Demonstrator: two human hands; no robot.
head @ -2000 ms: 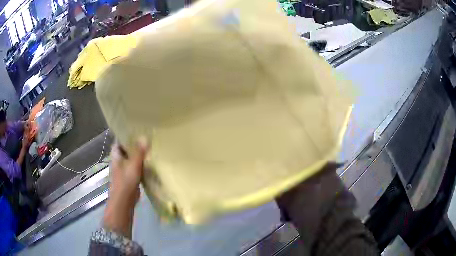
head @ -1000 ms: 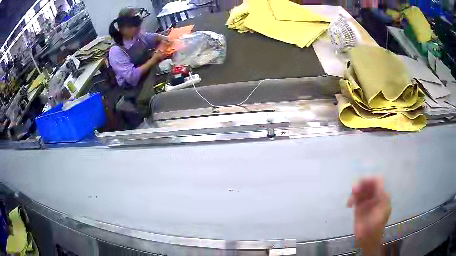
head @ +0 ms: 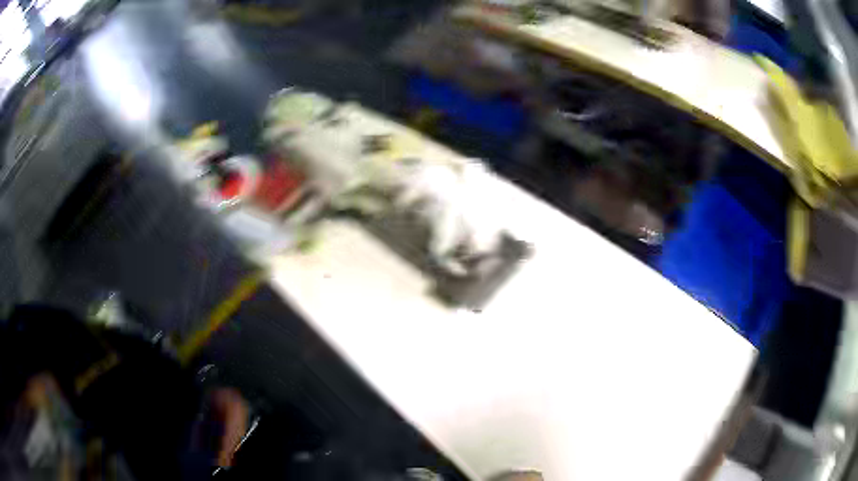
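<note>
The view is strongly blurred. A white sewing table (head: 564, 376) lies nearest in front of me, running from the upper left to the lower right. A sewing machine (head: 452, 216), white with a dark lower part, stands on its far left half. Neither of my hands can be made out. A small brownish shape is cut off by the bottom edge near the table, and I cannot tell what it is.
A blue bin or panel (head: 724, 263) is beyond the table at right. Yellow fabric (head: 818, 131) hangs at the far right by another white table (head: 677, 70). Dark clothing and a skin-coloured blur (head: 230, 423), possibly a person, are at lower left.
The view has swung from the long grey bench to the white sewing table. The hand, the khaki-yellow folded pile and the seated person at the bench are out of view.
</note>
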